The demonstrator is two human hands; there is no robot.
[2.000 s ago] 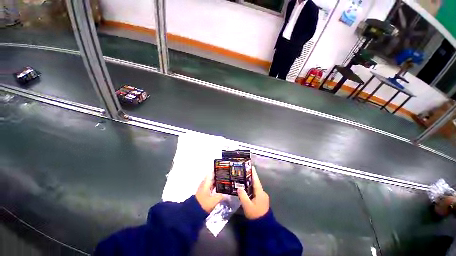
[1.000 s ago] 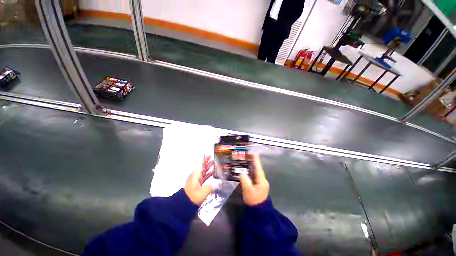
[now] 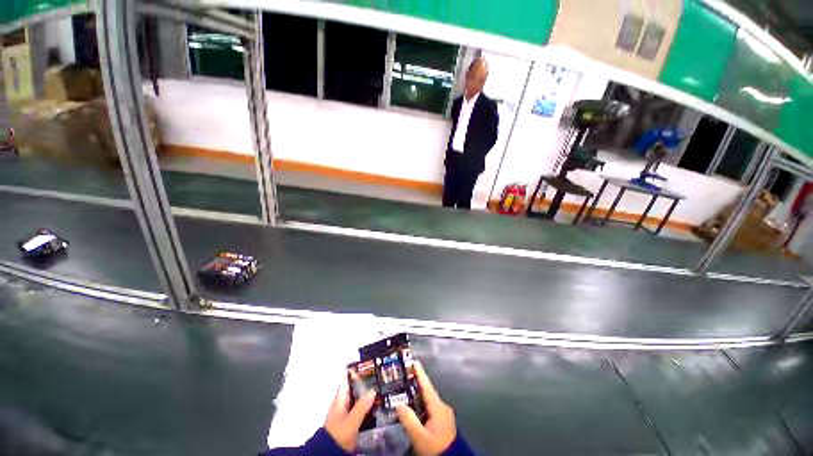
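A black retail box [image 3: 385, 385] with small pictures and text is held between my two hands, its dark tab at the far end. My left hand [image 3: 346, 415] grips its left side and my right hand [image 3: 430, 419] grips its right side, thumbs on the printed face. A clear plastic bag [image 3: 383, 440] shows at the near end of the box, partly cut off by the lower edge; how far it covers the box is unclear. The whitish stack of poly bags [image 3: 312, 370] lies under and left of my hands.
The conveyor belt [image 3: 428, 285] runs beyond the silver side rail [image 3: 499, 335]. Two retail boxes lie on it at left, one near [image 3: 230, 270] and one farther left [image 3: 43, 245]. A metal upright [image 3: 147, 169] stands at left. A person [image 3: 470, 134] stands behind the belt.
The camera view has tilted up, so the scene sits lower in the picture. The held box has tilted and stays between both hands. The bag's loose end shows less.
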